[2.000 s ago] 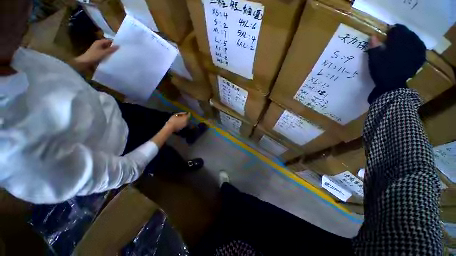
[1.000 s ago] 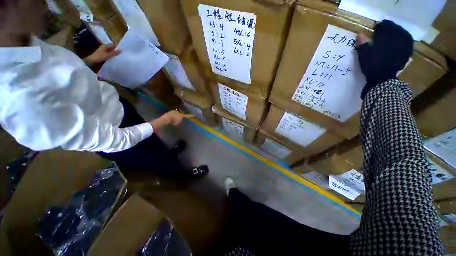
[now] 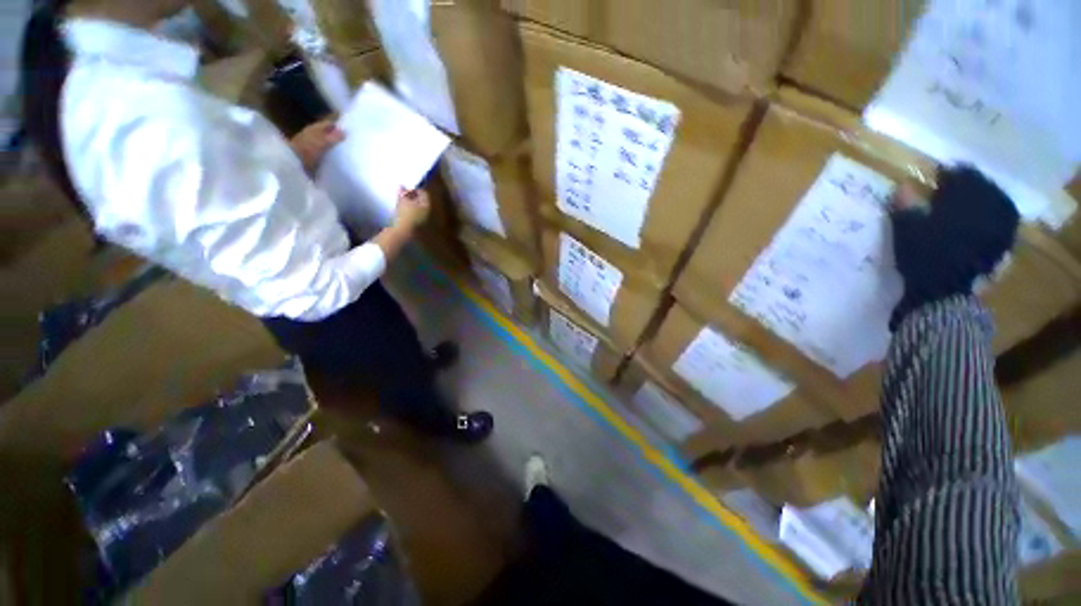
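My right hand [image 3: 958, 231], in a dark glove with bare fingertips showing, rests at the upper edge of a brown carton [image 3: 723, 255] in the stack. Its fingers are by the top right corner of a white content label [image 3: 824, 266] with handwritten sizes. Whether it grips the carton or label cannot be told. A larger white sheet [image 3: 984, 95] is on the carton above the hand. Another labelled carton [image 3: 699, 130] stands to the left. The picture is blurred. My left hand is out of the picture.
A person in a white shirt [image 3: 225, 189] stands at the left, holding paper sheets [image 3: 385, 148] in both hands. Open cartons [image 3: 154, 355] with dark polybagged garments [image 3: 190, 456] stand at lower left. A grey floor [image 3: 557, 414] with a yellow-and-blue line runs along the stack.
The view has shifted, so the stack sits lower and further right. The person's lower hand has moved from pointing at the stack to the paper. My right hand stays at the same label.
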